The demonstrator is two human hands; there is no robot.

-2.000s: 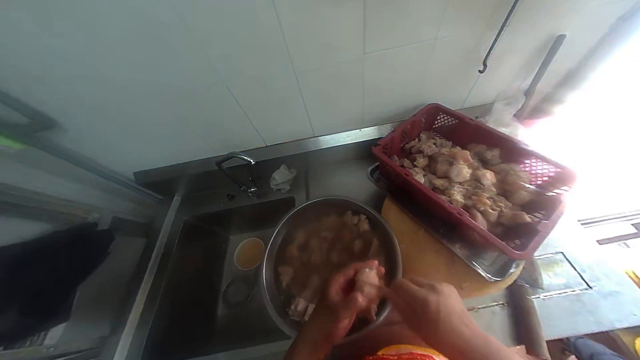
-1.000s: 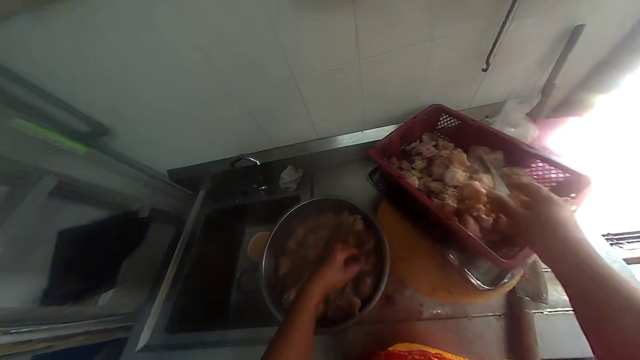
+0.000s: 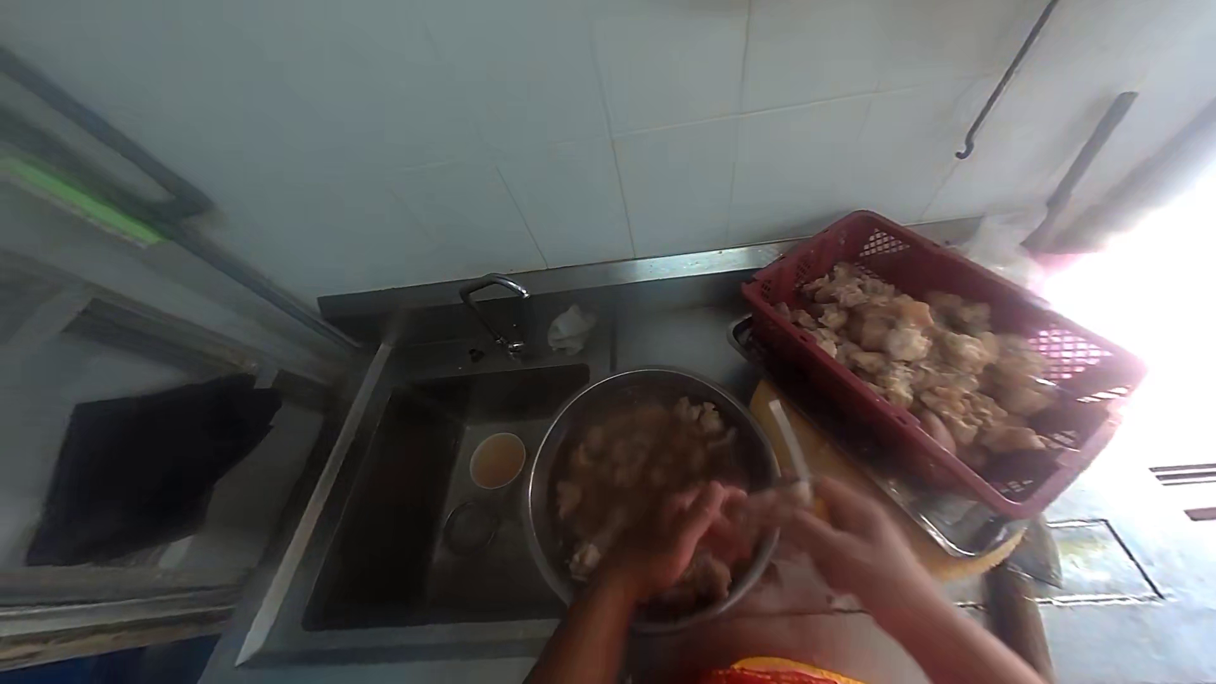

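Note:
A round steel bowl (image 3: 553,427) holds raw meat pieces (image 3: 700,415) in cloudy brownish liquid, at the middle of the view. Over its lower right part is my left hand (image 3: 679,537), fingers raised, close to some pale meat between the two hands. My right hand (image 3: 845,532) is at the bowl's right rim, closed around a knife (image 3: 790,439) whose pale blade points up and away; blur hides its exact grip. To the right, a dark red plastic basket (image 3: 879,404) is heaped with pieces of raw meat (image 3: 926,356).
Left of the bowl is a steel sink (image 3: 399,532) with a small bowl of liquid (image 3: 498,461) in it and a faucet (image 3: 494,313) behind. The basket stands on a metal tray (image 3: 950,541), above a round yellowish board (image 3: 826,456). A crumpled white cloth or bag (image 3: 571,329) lies near the faucet.
My right hand has moved left from the red basket to the bowl's rim. My left hand, lower in the bowl a second ago, is now raised beside it.

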